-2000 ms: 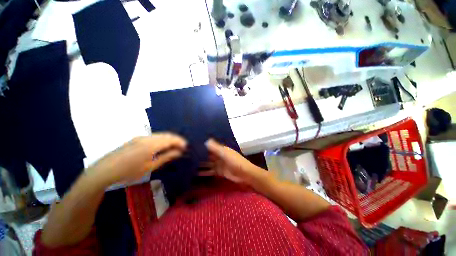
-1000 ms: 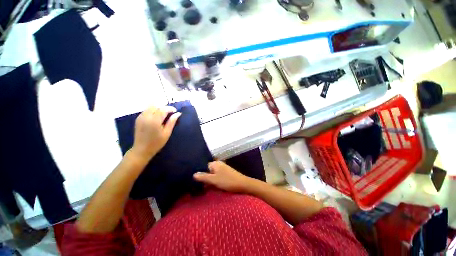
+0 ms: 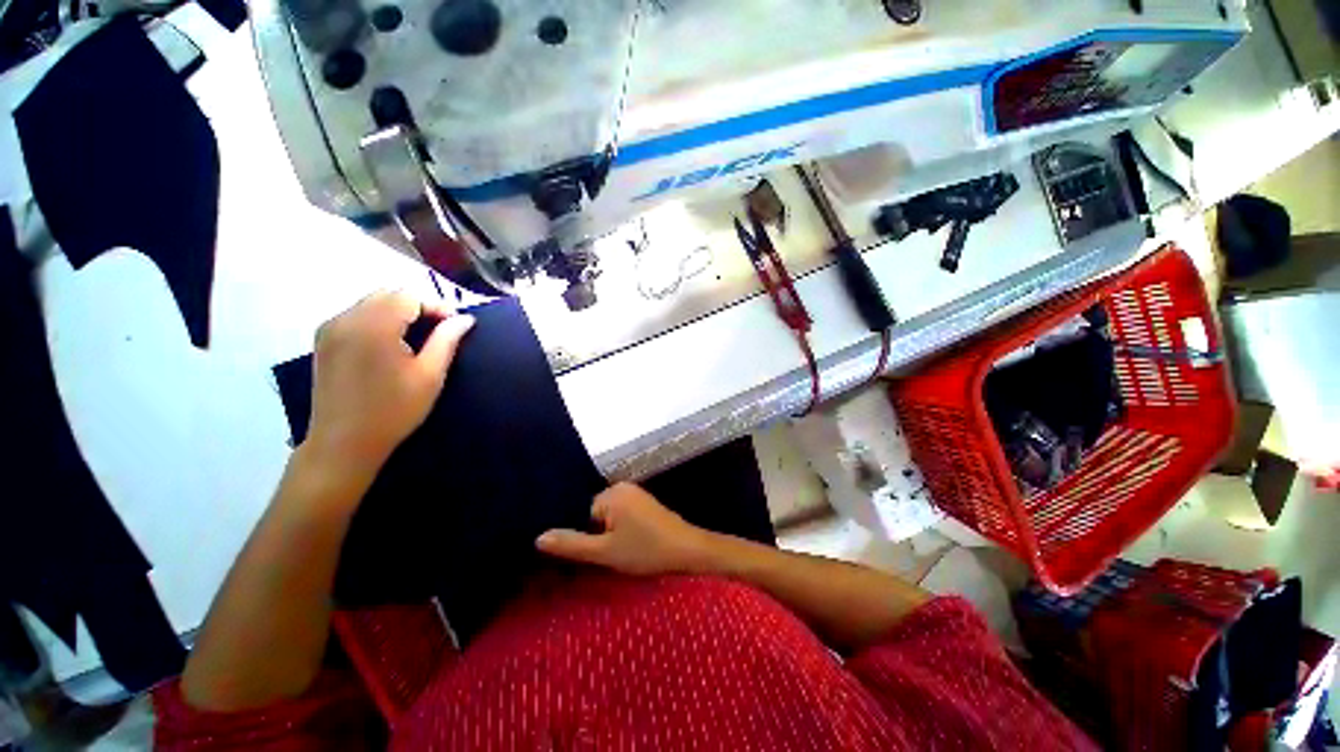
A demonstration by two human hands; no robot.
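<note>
A dark cloth panel lies on the white table's front edge and hangs toward my lap. Its upper corner is close to the presser foot of the white sewing machine. My left hand lies on the panel's upper left part, thumb and fingers bent together near its top edge; the fingertips are partly hidden. My right hand pinches the panel's lower right edge between thumb and fingers, near my belly.
Dark cut pieces lie on the table at left. Red-handled snips, a screwdriver, a black attachment and a grey tray lie right of the needle. A red basket stands lower right; another is below it.
The view has shifted, with the machine now larger. My left hand has moved from the panel's lower part to its upper edge. My right hand has moved down to its lower right edge.
</note>
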